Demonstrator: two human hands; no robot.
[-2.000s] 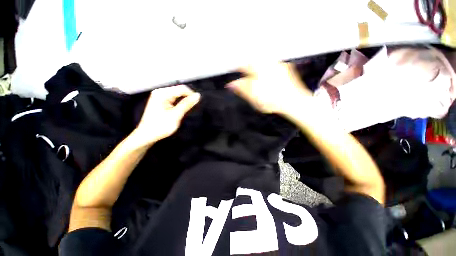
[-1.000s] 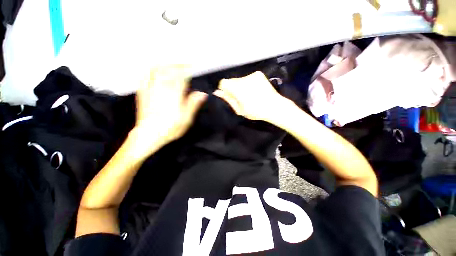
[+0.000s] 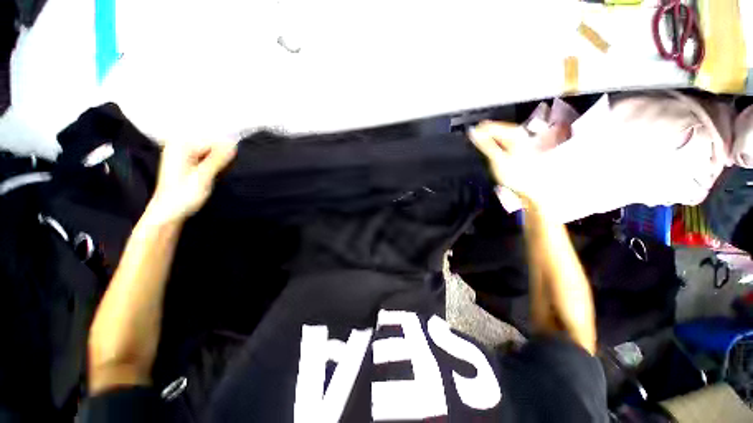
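A black garment (image 3: 347,178) lies over my lap at the table's front edge. Its waistband is stretched wide between my two hands as a long, nearly level band. My left hand (image 3: 188,175) is closed on the band's left end. My right hand (image 3: 505,157) grips the right end, beside the pale pink cloth. A thin pale line shows on the black cloth near the middle. The fingertips are partly blurred and the cloth under them is hidden.
The white table (image 3: 371,66) spans the top, with blue tape at left and tan tape at right. Red-handled scissors (image 3: 679,35) lie at the upper right. Pale pink cloth (image 3: 652,153) hangs at right. Black garments (image 3: 124,198) with white loops are heaped at left; more dark cloth lies at lower right.
My hands were close together near the middle of the cloth. They have moved far apart, left and right, and the black band is now pulled out straight between them.
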